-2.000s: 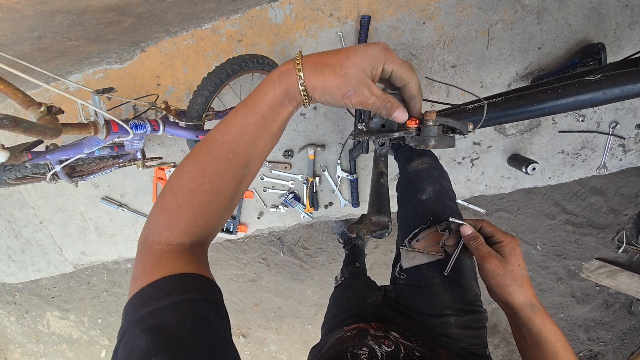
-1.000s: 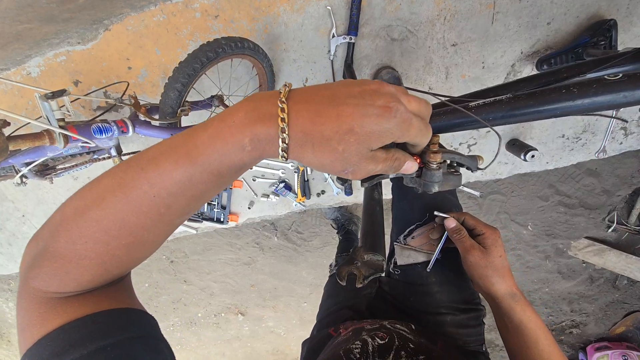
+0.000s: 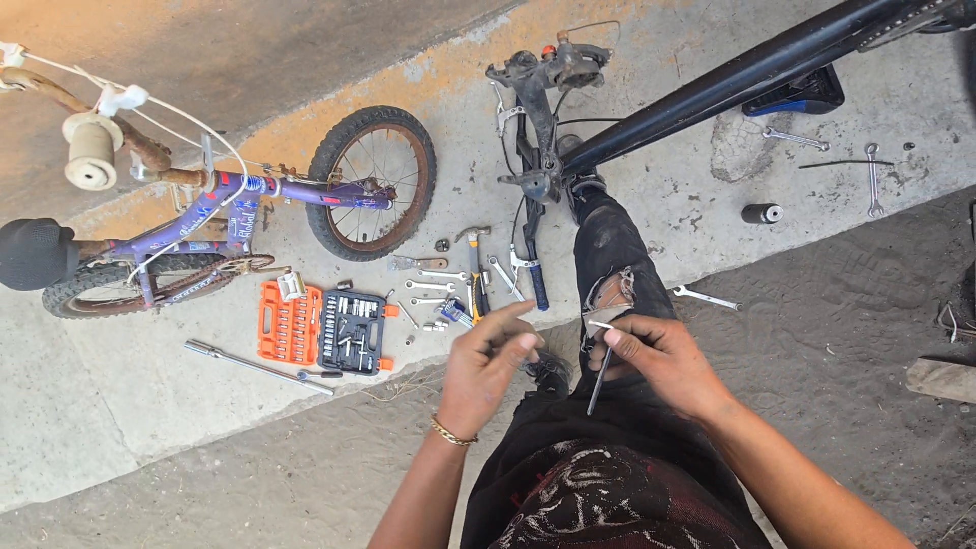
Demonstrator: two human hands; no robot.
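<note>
My right hand (image 3: 663, 362) grips a thin L-shaped metal tool (image 3: 600, 381), possibly a hex key, over the torn knee of the dark trousers. My left hand (image 3: 489, 366), with a chain bracelet at its wrist, is raised beside it, fingers apart and holding nothing. Ahead of both hands is the black bicycle frame (image 3: 724, 84). At its near end a dark metal bracket (image 3: 540, 114) carries a red-orange part (image 3: 548, 51) and a rusty bolt (image 3: 563, 38). A handlebar with brake levers (image 3: 528, 221) lies on the concrete beneath.
On the left stand a purple child's bicycle (image 3: 206, 213) and an open socket set (image 3: 352, 332). A long metal bar (image 3: 259, 367), a claw hammer (image 3: 474, 267) and several wrenches (image 3: 431, 286) lie on the concrete. A small cylinder (image 3: 762, 213) and a saddle (image 3: 797, 91) are at right.
My left hand has left the red-orange part and come back near my right hand. My right hand still holds the thin tool. The view has shifted, showing more of the purple bicycle.
</note>
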